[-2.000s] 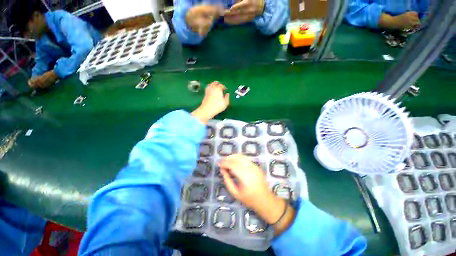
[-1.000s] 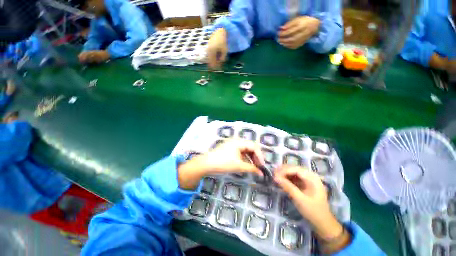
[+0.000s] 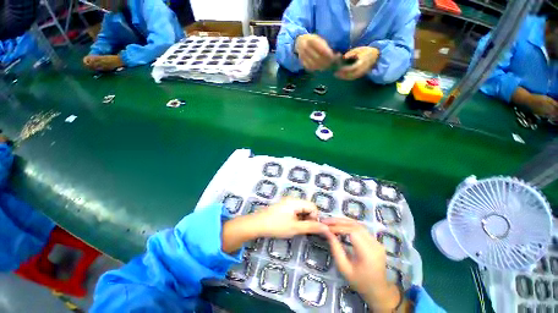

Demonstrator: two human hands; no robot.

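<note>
My left hand (image 3: 278,219) and my right hand (image 3: 358,247) meet at the fingertips over a white blister tray (image 3: 214,183). Between the fingers of my left hand a small dark piece (image 3: 304,215) shows, mostly hidden; what part it is I cannot tell. My right fingertips touch the left ones beside it; whether they grip it is hidden. The tray holds rows of dark rounded-square watch cases (image 3: 273,278) with silver edges and light middles. My hands cover some of its middle pockets.
A white fan (image 3: 495,226) stands at right, with another tray (image 3: 505,293) below it. Two small modules (image 3: 323,132) lie on the green belt (image 3: 245,125). Across it are a full tray (image 3: 211,58), an emergency stop box (image 3: 427,92) and workers in blue smocks. A red stool (image 3: 58,263) is at lower left.
My left hand has come back from the belt to meet my right hand over the tray. The view has turned left. The worker opposite has drawn a hand back and now holds something dark.
</note>
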